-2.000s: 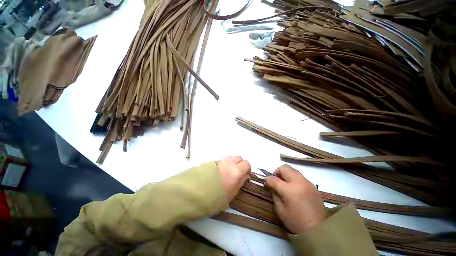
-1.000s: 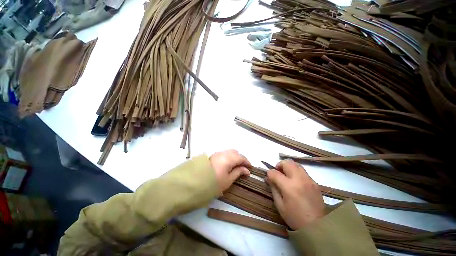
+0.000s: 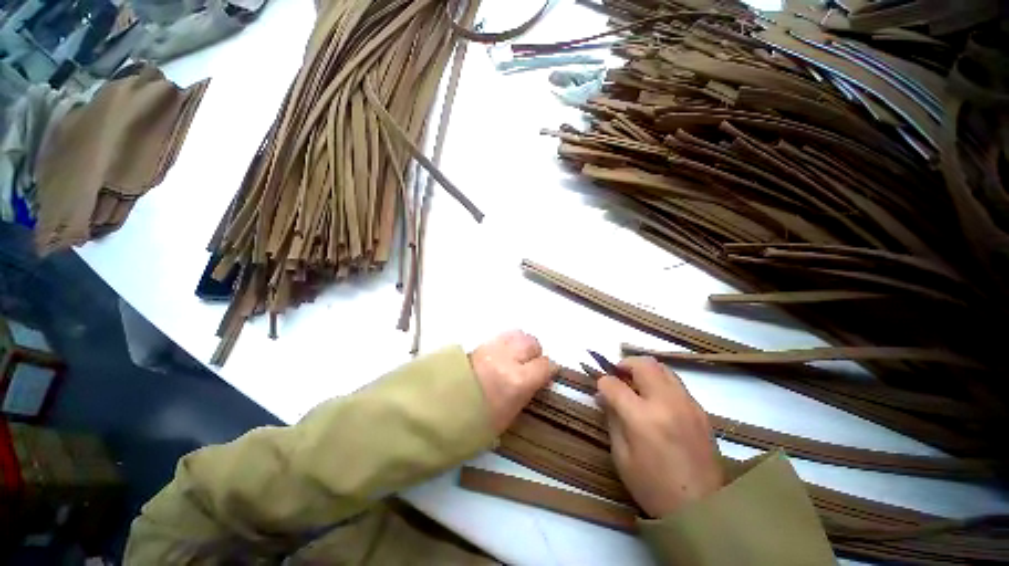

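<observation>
My left hand [image 3: 512,378] is curled over the left ends of a small pile of brown straps [image 3: 564,440], its fingertips pinching a strap end. My right hand [image 3: 661,433] is closed around small dark snips [image 3: 599,364], with two pointed blades showing apart beyond the thumb and forefinger, just right of the left fingertips. The rest of the snips is hidden in the hand. The straps run under my right hand towards the right edge. One strap [image 3: 542,494] lies separately at the near side of the pile.
The white table [image 3: 487,290] also holds a fanned strap bundle [image 3: 343,166] at upper left, with a dark flat object [image 3: 210,280] under it. A large strap heap [image 3: 752,166] fills the right. Brown leather pieces [image 3: 111,160] lie at the far left edge.
The snips' blades, close together a second ago, now show apart and tilt more upwards. My left hand has shifted slightly. The separate near strap's end, earlier hidden by my left sleeve, shows.
</observation>
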